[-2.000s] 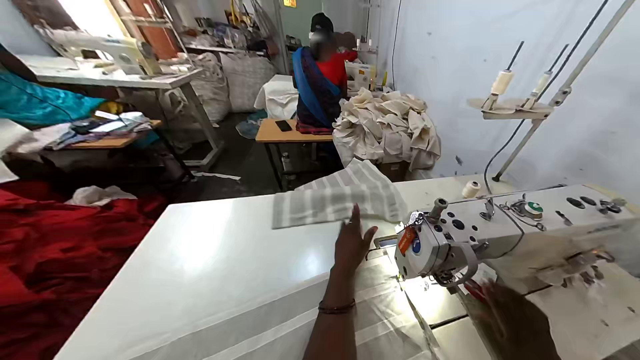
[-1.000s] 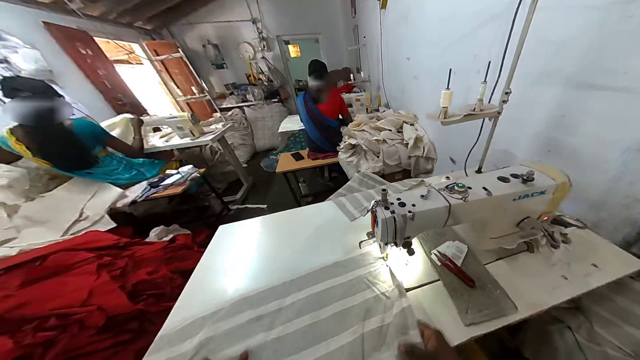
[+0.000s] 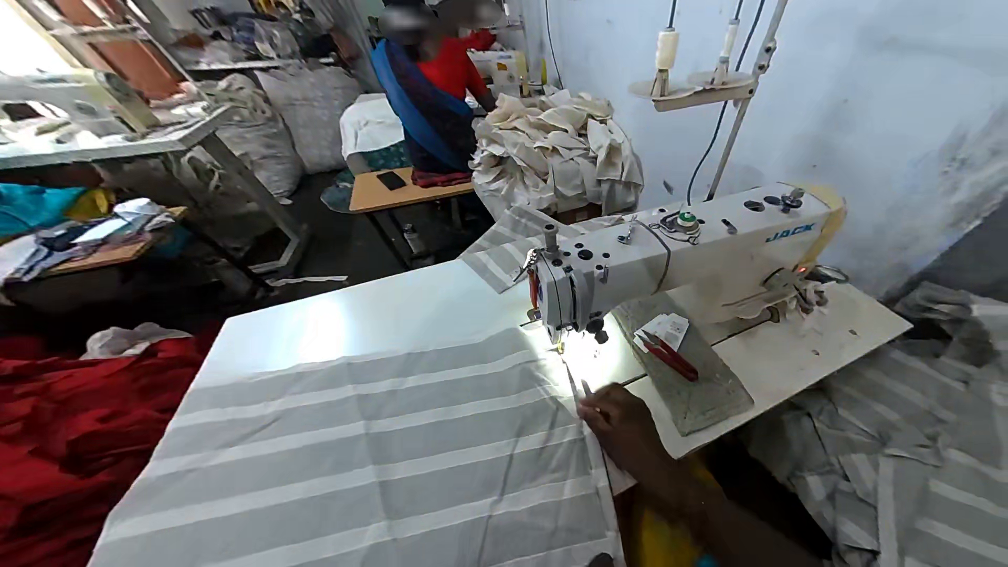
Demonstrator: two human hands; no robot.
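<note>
Grey-and-white striped cloth (image 3: 370,441) lies spread over the white sewing table (image 3: 315,323), its right edge running up to the lit needle area of a Jack sewing machine (image 3: 685,252). My right hand (image 3: 622,425) pinches that edge just below the needle, fingertips close together. Only a dark fingertip (image 3: 601,560) shows at the bottom edge by the cloth, apparently of my left hand; the rest is out of view. Red-handled thread snips (image 3: 669,356) rest on a white paper tag (image 3: 663,331) on a grey board (image 3: 701,394), right of the needle.
Another striped piece (image 3: 504,256) lies behind the machine head. A thread stand (image 3: 701,90) rises at the back. Striped cloth (image 3: 929,441) is heaped at right, red cloth (image 3: 87,425) at left. A person (image 3: 433,94) sits beyond, near a cream cloth pile (image 3: 559,153).
My right hand has come up from the bottom edge to the cloth near the needle. Two seconds ago my left hand was on cloth left of the machine head. The view has swung.
</note>
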